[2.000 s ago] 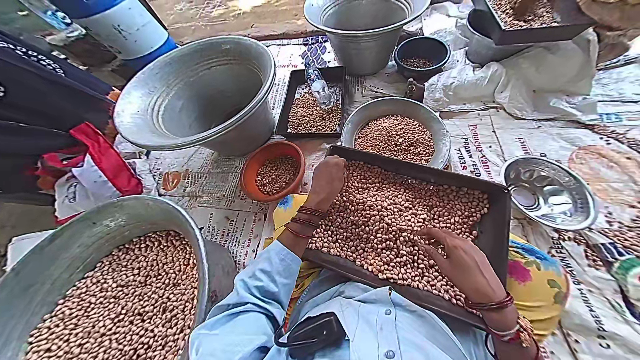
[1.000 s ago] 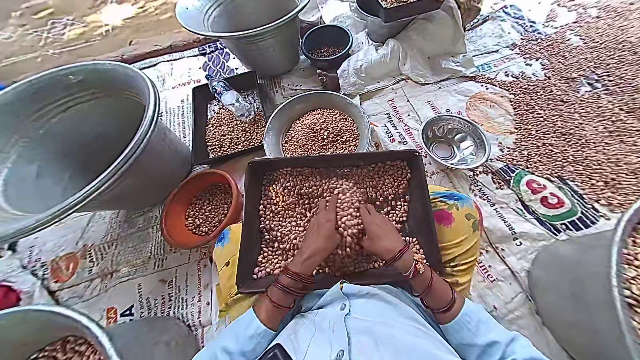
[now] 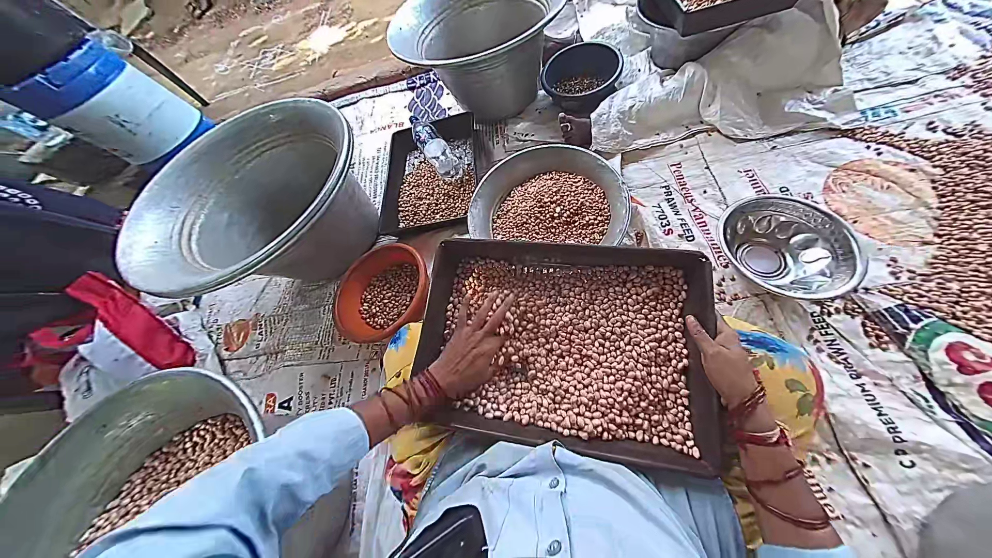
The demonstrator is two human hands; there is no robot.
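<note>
A dark rectangular tray [image 3: 701,287] lies across the lap, filled with a layer of light brown nuts or beans [image 3: 589,349]. My left hand [image 3: 477,345] rests spread on the nuts at the tray's left side, its fingertips among them. My right hand [image 3: 721,358] grips the tray's right wall, thumb over the rim and the other fingers largely hidden outside. Just beyond the tray stands a metal basin [image 3: 614,180] of smaller reddish nuts. An orange bowl [image 3: 346,302] with nuts is to the left, near a second dark tray [image 3: 394,174] holding nuts and a plastic bottle [image 3: 440,155].
Large metal tubs [image 3: 341,225] [image 3: 508,85] stand at the left and back. Another tub [image 3: 246,395] of nuts is lower left. A shiny steel bowl [image 3: 852,271] sits at right, near nuts spread [image 3: 961,209] on printed sacks. A dark bowl [image 3: 612,58] is behind.
Both hands were together in the nuts at the tray's middle. My left hand is now at the left side, and my right hand has moved out to the tray's right wall. The view has shifted.
</note>
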